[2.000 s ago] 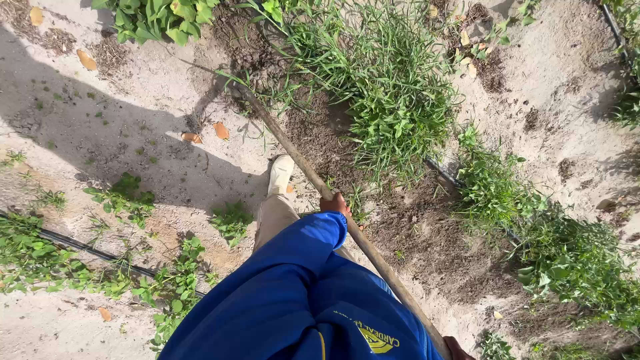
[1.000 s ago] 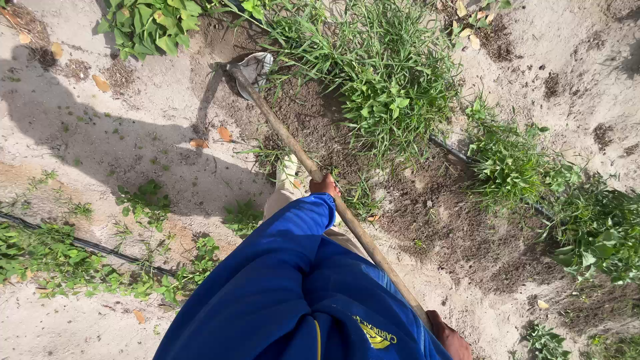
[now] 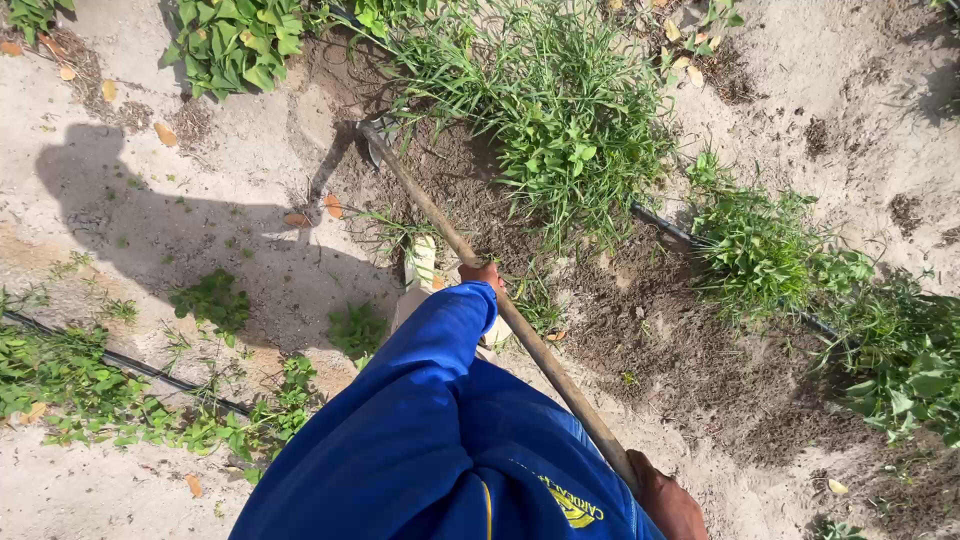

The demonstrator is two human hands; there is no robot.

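My left hand (image 3: 484, 276), at the end of a blue sleeve, is closed round the middle of a long wooden hoe handle (image 3: 551, 364). At the lower right, my right hand (image 3: 667, 499) grips the handle near its other end; part of this hand is hidden behind the handle and my clothing. The handle slants up to the left to a metal hoe blade (image 3: 380, 139), which rests at loosened brown soil (image 3: 465, 176), just left of a clump of tall green grass (image 3: 570, 127).
A light boot (image 3: 420, 259) stands below the blade, with another foot partly seen behind my sleeve. A black irrigation hose (image 3: 664, 223) runs through the weedy row at right, another hose (image 3: 142, 367) crosses lower left. Broad-leaved plants (image 3: 232, 41) grow at the top left.
The hoe blade, hard to make out two seconds ago, shows plainly one second ago and now, on the soil beside the grass. Both hands have kept hold of the handle.
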